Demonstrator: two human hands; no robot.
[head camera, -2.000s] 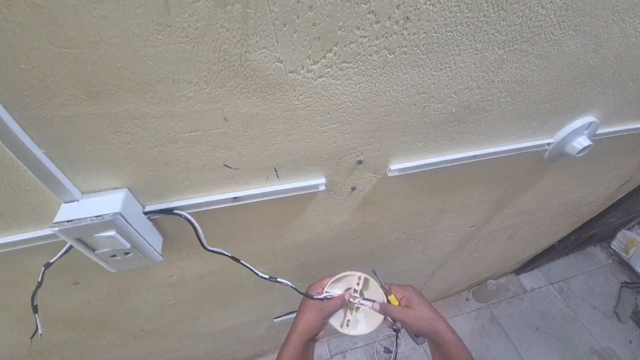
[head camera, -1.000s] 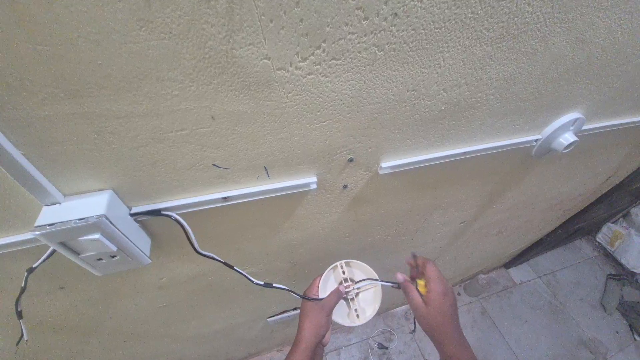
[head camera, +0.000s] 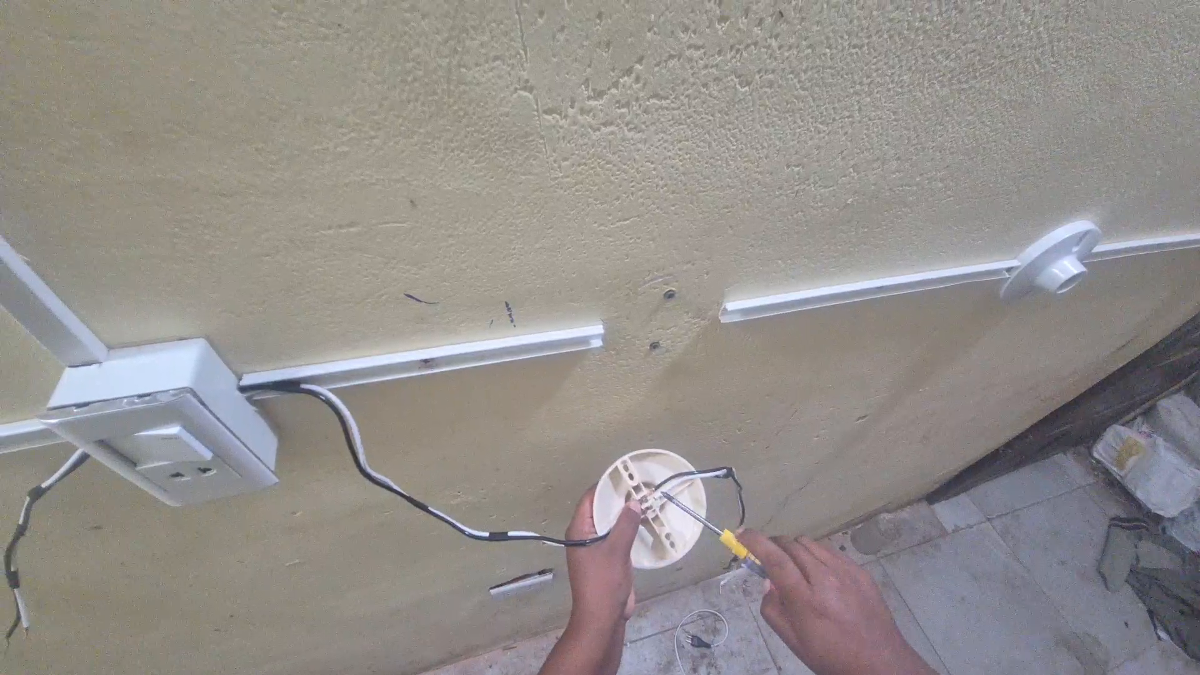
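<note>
A round cream plastic lamp holder is gripped at its left side by my left hand, its back toward me and my thumb near the centre. Black and white wires run from the white switch and socket box on the wall to the holder's centre, and more wire loops out on the right. In my right hand is a screwdriver with a yellow and dark handle; its tip is at the terminals in the middle of the holder.
White open trunking and another length lie along the wall, with two fixing holes between them. A white lamp holder is mounted at right. A cable with a plug and a crumpled dark cloth lie on the tiled floor.
My right hand has come back toward the lamp holder, and the screwdriver's shaft now points at its centre. The wire end that stretched toward my right hand now bends down beside the holder.
</note>
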